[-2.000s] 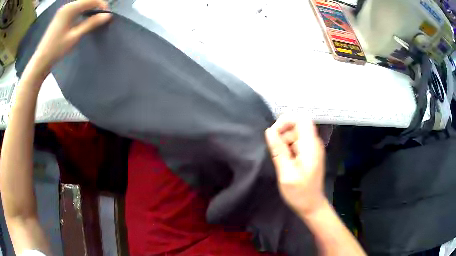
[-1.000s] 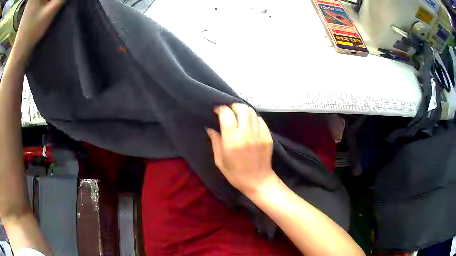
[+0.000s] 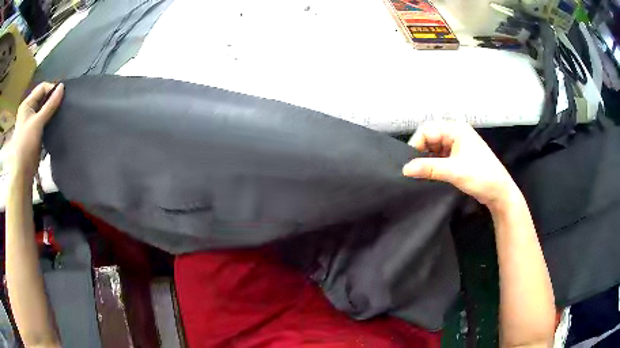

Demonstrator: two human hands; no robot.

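Note:
A large dark grey garment piece (image 3: 204, 156) is stretched across the table's front edge and hangs over the red cloth on my lap. A short dark slit or seam line shows on it at the lower left. My left hand (image 3: 37, 112) pinches its upper left corner at the far left. My right hand (image 3: 455, 160) pinches its upper edge at the right, near the table's front edge. The piece's lower right part hangs in folds below my right hand.
A smartphone (image 3: 423, 26) lies on the white table (image 3: 299, 68). Part of a sewing machine (image 3: 476, 17) stands at the upper right. Dark fabric strips (image 3: 548, 88) hang at the table's right end. Grey panels (image 3: 102, 37) lie at the upper left, and another grey piece (image 3: 578, 217) at the right.
My right hand has moved right and up and now pinches the upper edge. My left hand has moved down. The cloth is spread flatter between them, and the view has shifted.

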